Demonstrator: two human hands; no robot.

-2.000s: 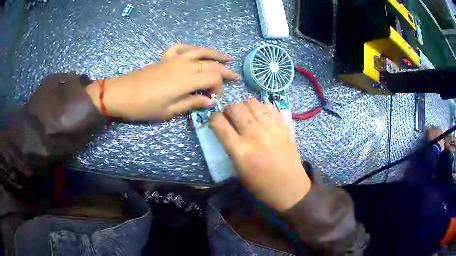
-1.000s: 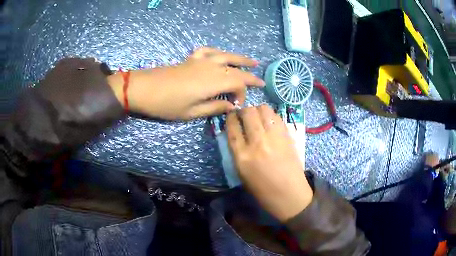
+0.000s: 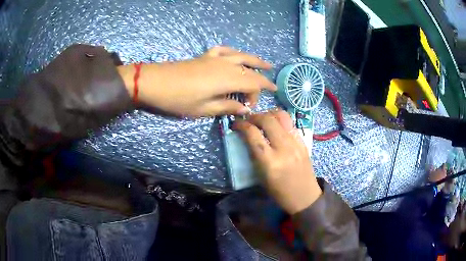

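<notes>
A pale aqua handheld fan (image 3: pixel 238 163) lies on the silvery mat in front of me, its handle towards me. My left hand (image 3: pixel 204 86) covers its head and holds it near the neck. My right hand (image 3: pixel 278 153) is at the same neck, fingertips against it close to my left fingertips; any small part there is hidden. A second fan (image 3: pixel 305 86) lies just to the right, grille up, neck open with small dark parts showing, its handle partly behind my right hand.
Red-handled cutters (image 3: pixel 337 109) lie right of the second fan. A pale handle housing (image 3: pixel 312 30) and a black smartphone (image 3: pixel 351 38) lie at the back. A black and yellow screw feeder (image 3: pixel 401 71) stands at right. A black cable (image 3: pixel 409 190) trails at lower right, near another person's hand.
The whole view has shifted, so the bench things appear further right and lower. Both hands stay at the fan's neck; my right fingers have changed position slightly and uncover more of the handle.
</notes>
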